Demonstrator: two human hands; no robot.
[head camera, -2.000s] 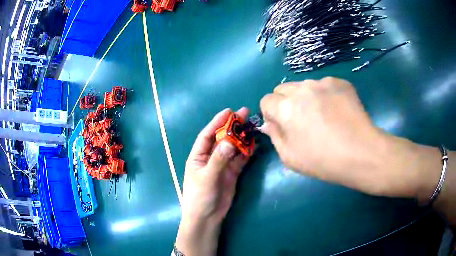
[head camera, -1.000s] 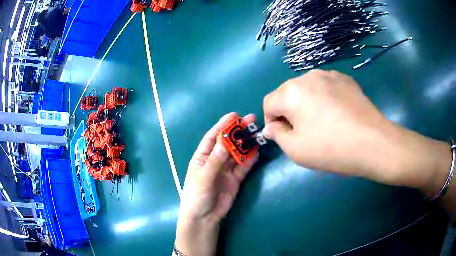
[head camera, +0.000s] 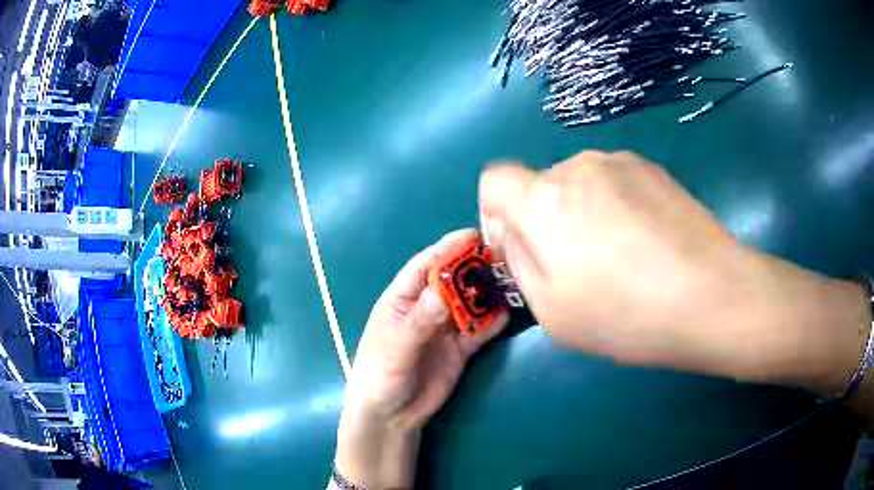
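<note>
My left hand (head camera: 407, 335) holds an orange connector housing (head camera: 467, 295) by its edges, near the middle of the view. The housing has a dark core, and two silver flat terminals (head camera: 511, 299) project from it to the right. My right hand (head camera: 613, 258) is at the housing's upper right edge, its fingertips curled together and blurred. Whether it holds a thin wire cannot be told, as the fingers hide that spot.
A pile of black wires (head camera: 613, 57) with white ends lies at the upper right. A heap of orange connectors (head camera: 196, 273) lies at the left, beside a light-blue tray (head camera: 175, 368) and deep-blue bins (head camera: 120, 383). More orange connectors (head camera: 292, 6) show at the top edge.
My left hand and the housing have moved slightly right and down. My right hand's fingertips have shifted from the flat terminals up and left to the housing's upper edge.
</note>
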